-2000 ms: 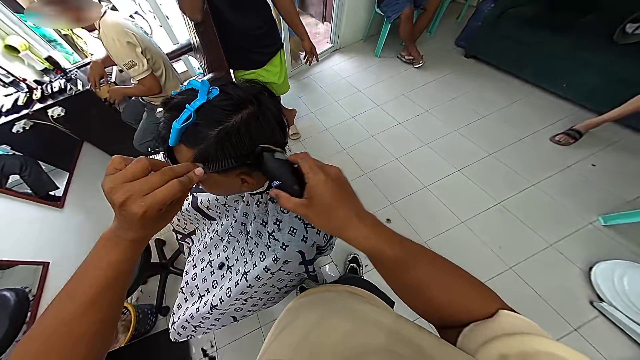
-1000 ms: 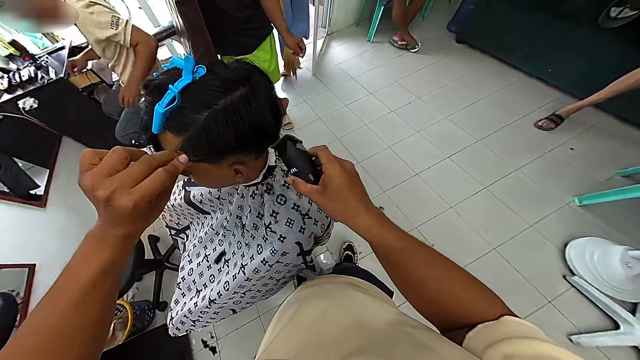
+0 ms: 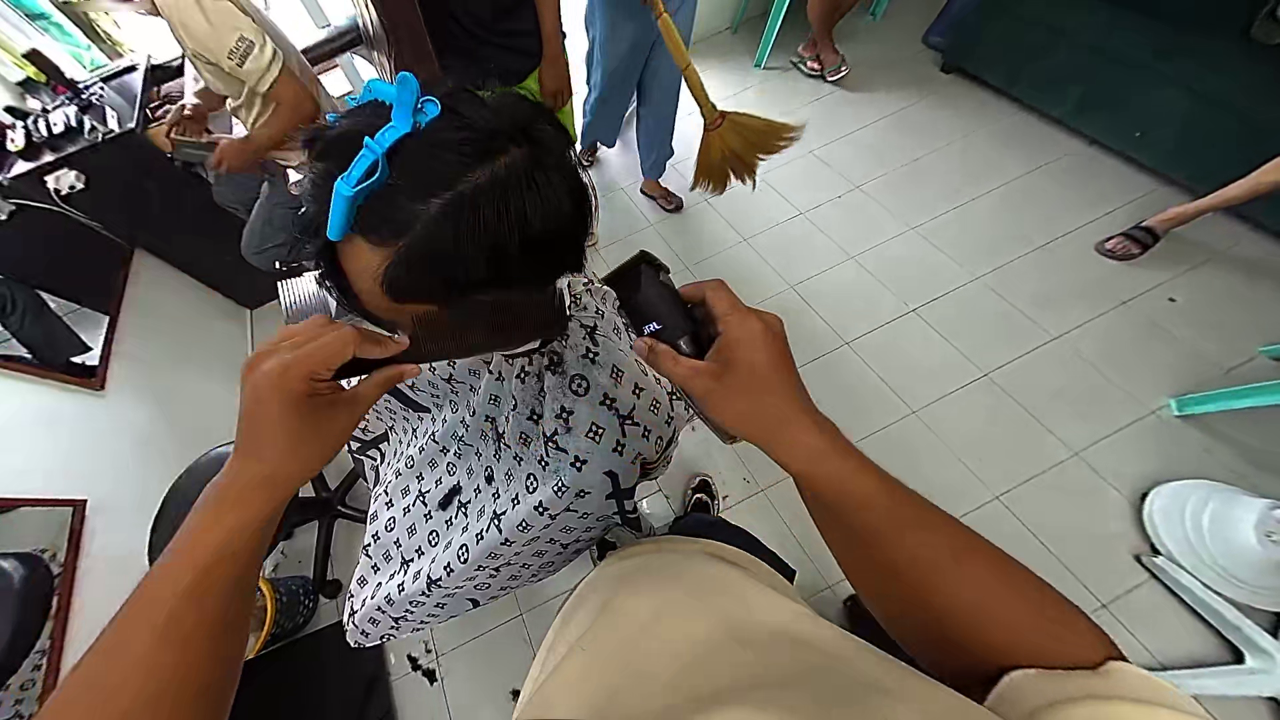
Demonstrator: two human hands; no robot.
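Note:
My left hand [image 3: 310, 395] pinches one end of a dark comb [image 3: 480, 330], which lies along the lower hair at the side of a seated person's head [image 3: 480, 190]. Blue hair clips [image 3: 370, 165] hold up the hair nearer the forehead. In my right hand [image 3: 745, 365] is a black hair clipper [image 3: 655, 305], its head close to the back of the neck and apart from the comb. A white cape [image 3: 510, 470] with a dark pattern covers the person, with cut hair lying on it.
A co-worker in a beige shirt [image 3: 235, 60] stands by the counter at upper left. Behind the seated person, someone in blue trousers [image 3: 635, 80] is beside a straw broom [image 3: 740, 145]. A black wheeled chair base [image 3: 325, 510] is at left, a white fan [image 3: 1215, 540] at lower right.
The clipper, which was at the side of the head two seconds ago, has moved away from the hair toward the right. The broom and the blue trousers have come into fuller view.

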